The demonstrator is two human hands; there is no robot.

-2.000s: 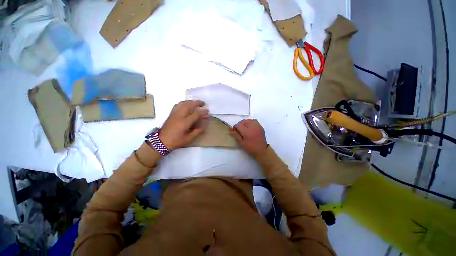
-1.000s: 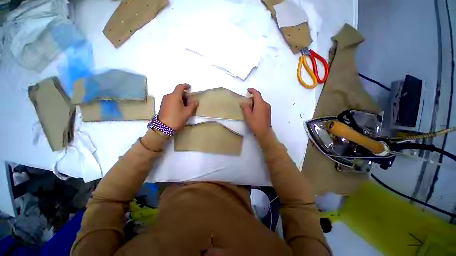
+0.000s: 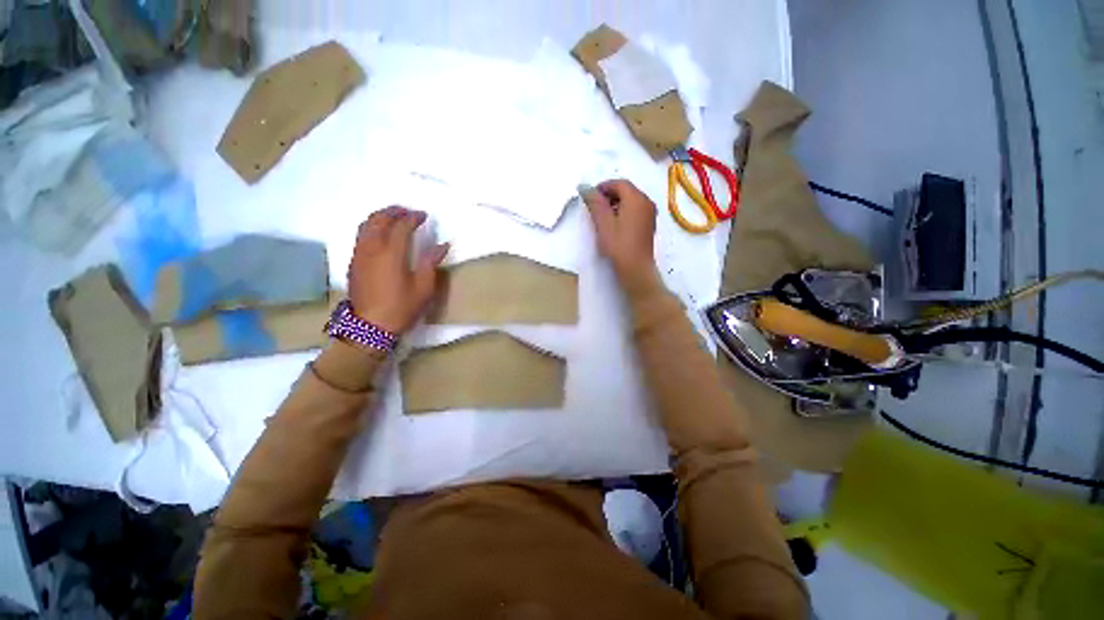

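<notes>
Two tan peaked cloth pieces lie flat in front of me, the upper piece (image 3: 509,291) above the lower piece (image 3: 484,378), with a narrow white gap between them. My left hand (image 3: 394,267) is at the left end of the upper piece, thumb and fingers apart, with nothing visible in it. My right hand (image 3: 620,224) is beyond the upper piece's right end. Its fingertips are at the right corner of the thin white interlining sheets (image 3: 496,158); whether they grip a sheet is unclear. The sheets' outlines are hard to see against the white table.
Tan and grey-blue stacks (image 3: 248,276) lie at left, beside a tied tan bundle (image 3: 107,351). A dotted tan template (image 3: 291,109) is at upper left. Scissors (image 3: 696,194) touch a smaller dotted piece (image 3: 654,121). A steam iron (image 3: 811,339) stands on khaki cloth (image 3: 787,206) at right.
Both hands have let go of the upper tan piece, now lying flat above the lower one. My right hand has moved away to the white sheets. The view has shifted.
</notes>
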